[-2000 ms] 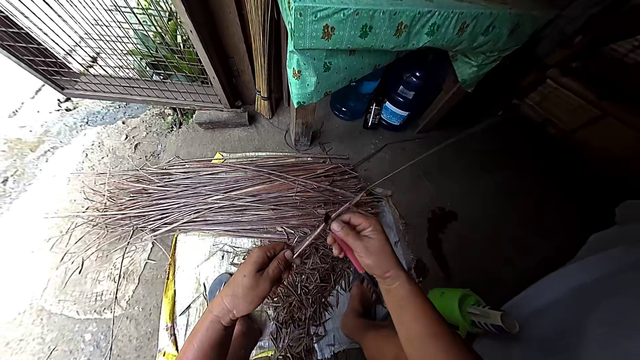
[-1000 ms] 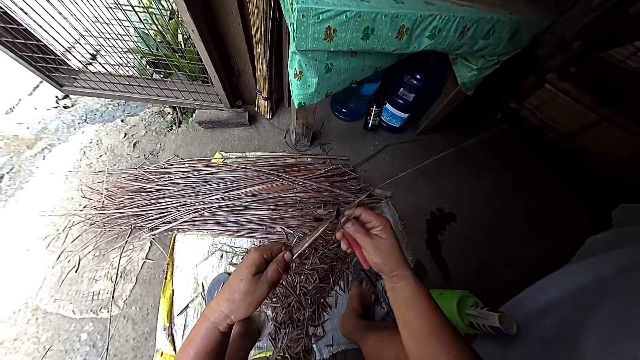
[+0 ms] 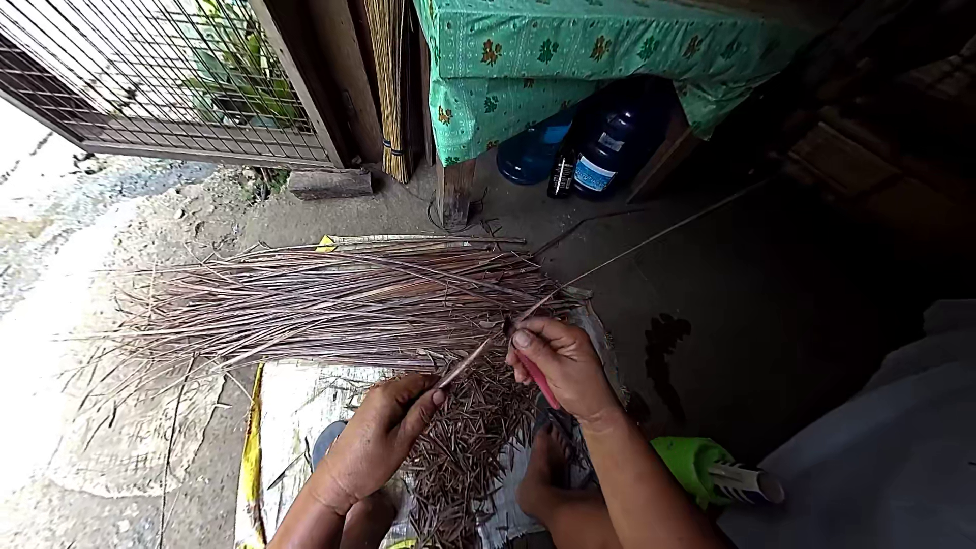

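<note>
My left hand (image 3: 389, 431) pinches a long, thin palm-leaf rib or similar stalk (image 3: 465, 364) between thumb and fingers. The stalk slants up to the right, past my right hand (image 3: 557, 358), and its thin end reaches over the dark floor. My right hand is closed around the red handle of a small tool, likely a knife (image 3: 536, 375), whose dark head meets the stalk. Beyond both hands lies a wide heap of brown stalks (image 3: 335, 305). Below them, short dark shavings (image 3: 457, 465) are piled on a white sack (image 3: 297, 412) between the feet.
A table with a green patterned cloth (image 3: 526, 46) stands ahead, with blue water jugs (image 3: 602, 149) and a dark bottle (image 3: 561, 174) beneath. A bundle of thin sticks (image 3: 393, 91) leans by the mesh gate (image 3: 191, 84). A green container (image 3: 686, 465) sits at the lower right.
</note>
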